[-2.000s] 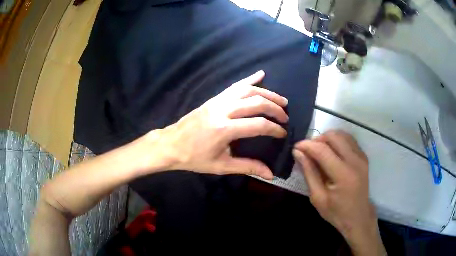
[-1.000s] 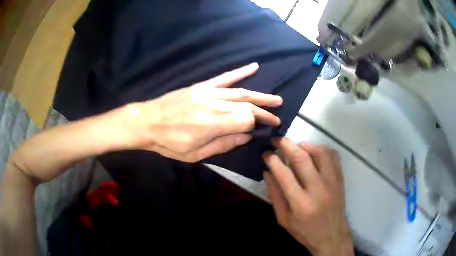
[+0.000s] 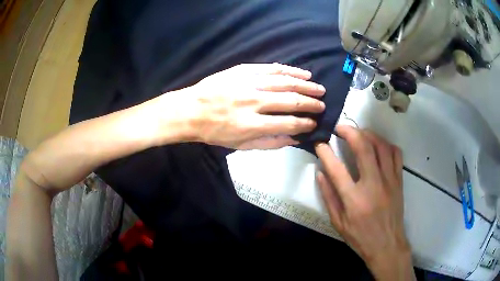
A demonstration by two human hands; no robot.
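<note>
A dark cloth panel lies over the white machine table, its right edge running down from the blue-tipped presser foot. My left hand lies flat on the cloth, palm down, fingers pointing right toward that edge. My right hand is at the cloth's near right corner, with thumb and fingertips at the edge; the fingertips seem to hold the corner. The sewing machine head stands at the upper right. Whether the needle is in the cloth cannot be told.
Blue-handled thread snips lie on the table at the right. A measuring tape runs along the front edge. Tan cardboard is at the left, with a quilted covering below. Something red shows at the lower left.
The cloth's near edge has moved up toward the presser foot, uncovering more table and tape. My left hand has flattened and moved with it. My right hand has stayed at the corner.
</note>
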